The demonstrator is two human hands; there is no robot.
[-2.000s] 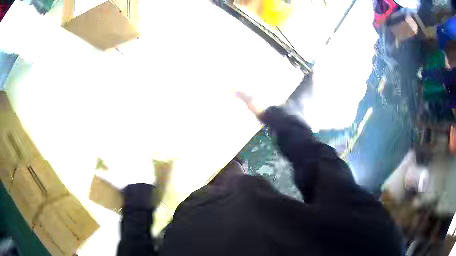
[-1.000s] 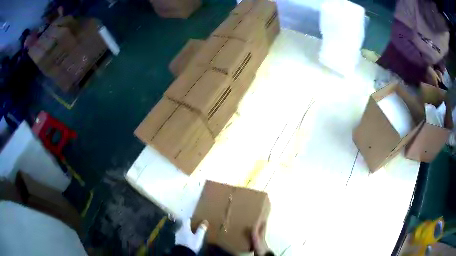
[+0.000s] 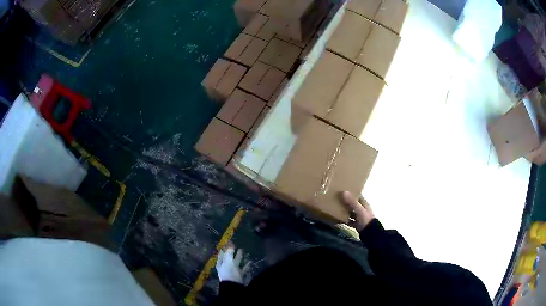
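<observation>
A closed brown carton (image 3: pixel 326 167) with a shiny tape strip over its seam stands at the near left edge of the white table (image 3: pixel 443 185). It is at the near end of a row of closed cartons (image 3: pixel 341 92). My right hand (image 3: pixel 358 210) is bare and rests on the carton's near right corner, its fingers partly hidden. My left hand (image 3: pixel 232 265) wears a white glove and is off the table over the floor, empty with its fingers apart.
More closed cartons (image 3: pixel 242 113) stand in rows beside the table's left edge. An open carton (image 3: pixel 515 132) and a white block (image 3: pixel 479 28) are on the far right. Yellow rolls (image 3: pixel 531 254) lie at the lower right. A red object (image 3: pixel 63 107) and white-topped boxes are at left.
The carton has moved from the near table area to the end of the row. My left hand has let go of it and is away over the floor. The view has shifted left.
</observation>
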